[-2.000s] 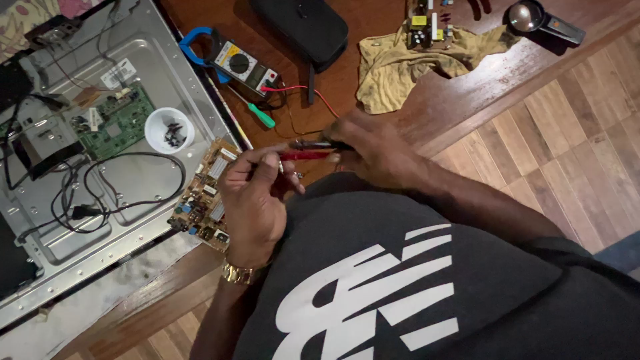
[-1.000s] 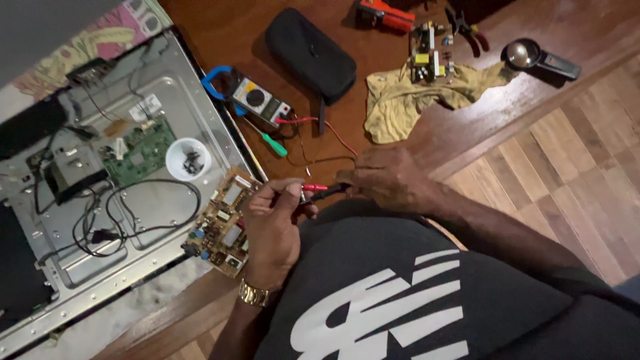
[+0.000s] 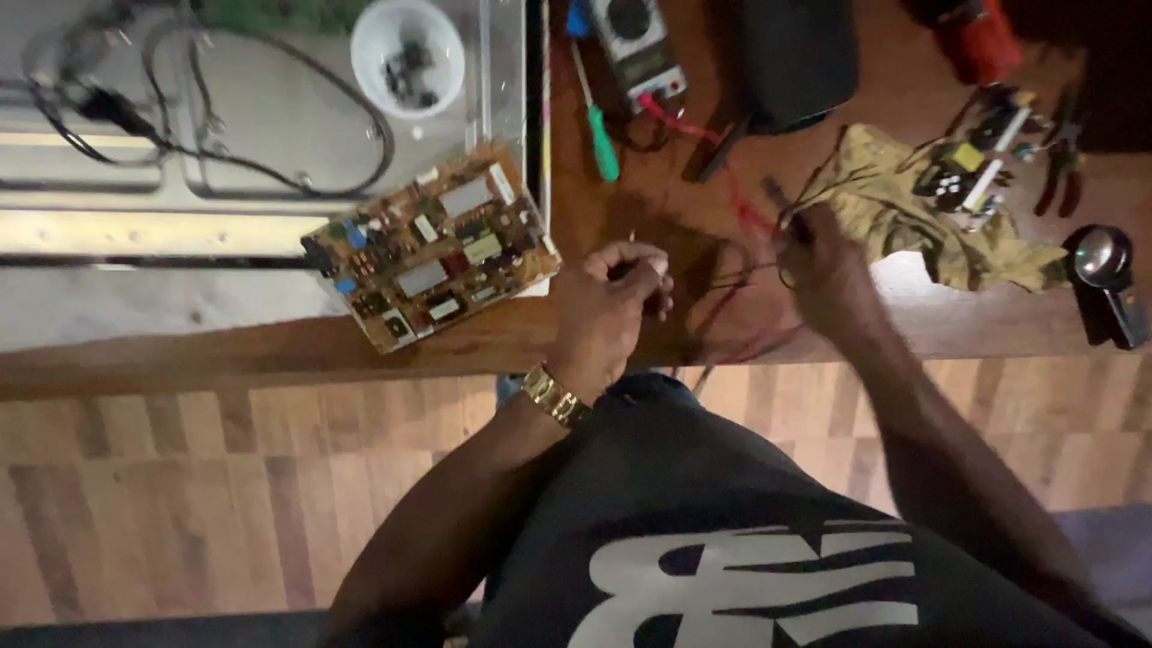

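My left hand (image 3: 621,297), a gold watch on its wrist, is over the table edge with thumb and fingers pinched on a small component with a thin lead, too small to name. Right of it, my blurred right hand (image 3: 819,265) grips test leads (image 3: 751,216), one red and one dark. The red lead runs to a clamp multimeter (image 3: 634,40) at the top. Left of my left hand, a brown circuit board (image 3: 441,247) lies across the edge of an opened metal panel. A green-handled screwdriver (image 3: 601,144) lies below the multimeter.
A white cup (image 3: 360,58) of small dark parts stands on the metal panel (image 3: 261,108) beside a black cable. A dark case (image 3: 796,58), a yellowish cloth (image 3: 864,171) under a second circuit board (image 3: 963,166), red-handled pliers (image 3: 1066,162) and a magnifier (image 3: 1102,270) are at the right.
My hands, close together around the red and black probes before, are now apart, the right one over by the cloth with the leads. The view has shifted and turned.
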